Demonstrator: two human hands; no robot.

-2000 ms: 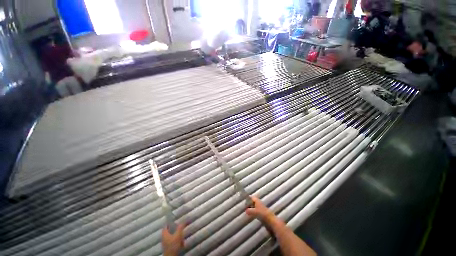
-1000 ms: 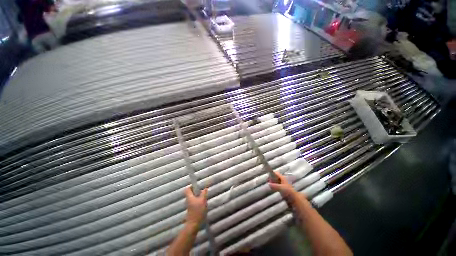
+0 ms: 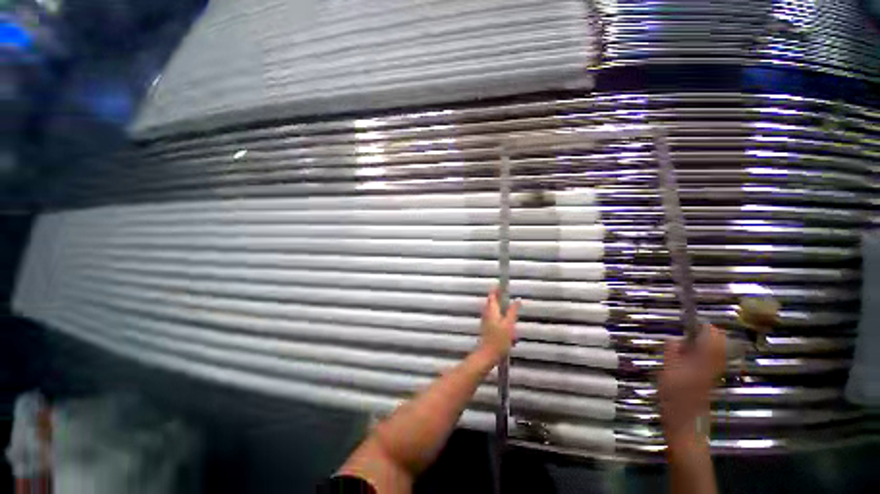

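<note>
The rectangular metal frame (image 3: pixel 678 232) lies across the tubes and spans the straight right edge of the white covering (image 3: pixel 367 280). My left hand (image 3: pixel 499 326) grips its left bar, which crosses the white covering. My right hand (image 3: pixel 693 371) grips its right bar over the bare metal tubes (image 3: pixel 820 246); this hand is blurred. The far bar lies on bare tubes beyond the white covering. A small dark piece (image 3: pixel 536 199) sits on the far part of the covering, between the two bars.
A small yellowish piece (image 3: pixel 758 312) lies on the bare tubes right of my right hand. A white box (image 3: pixel 866 318) is cut off at the right edge. Another white-covered rack (image 3: pixel 405 58) stands beyond. Dark floor shows at the lower left, with a blurred white and orange object (image 3: pixel 34 439).
The view has swung down and left. The frame has moved right along the tubes, from over the white covering to across its end, with both hands still gripping it.
</note>
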